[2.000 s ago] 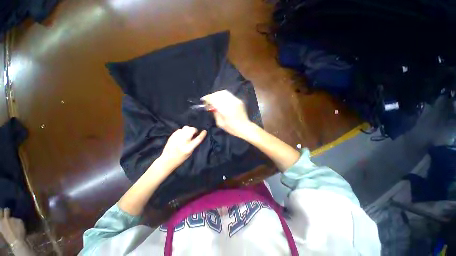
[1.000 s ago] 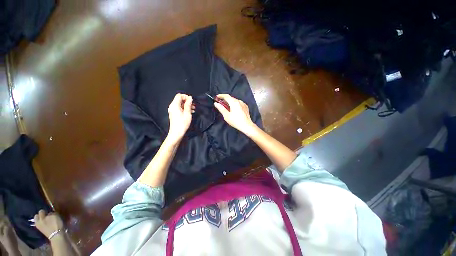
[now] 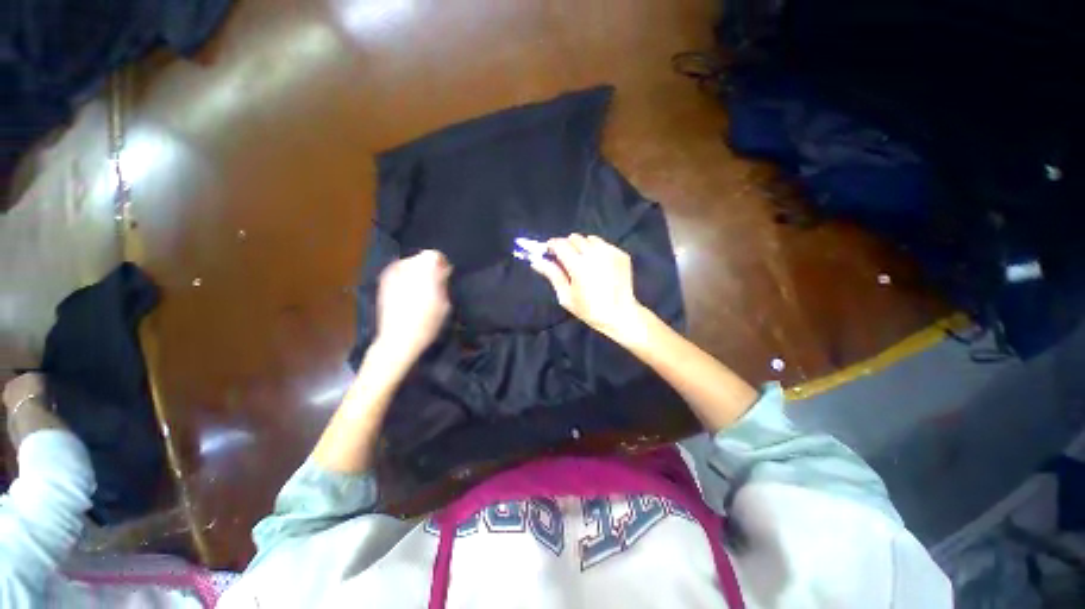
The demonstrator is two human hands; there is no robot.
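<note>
A black garment (image 3: 494, 190) lies spread on the brown table in front of me, its upper part flat and its lower part bunched in folds. My right hand (image 3: 591, 283) is over the garment's middle and holds thread snips (image 3: 532, 249), whose bright blades point left. My left hand (image 3: 413, 297) is over the garment's left side, blurred, with its fingers curled. I cannot tell if it pinches cloth or a thread.
A tall pile of black and navy garments (image 3: 857, 155) stands at the right. Another dark garment (image 3: 101, 381) lies at the left beside another person's hand (image 3: 26, 399). Dark cloth (image 3: 107, 48) lies at the top left. Yellow tape (image 3: 880, 355) marks the table edge.
My left hand has moved left, away from the snips. My right hand still holds the snips over the cloth. The view has shifted, and the other person's hand has moved up along their garment.
</note>
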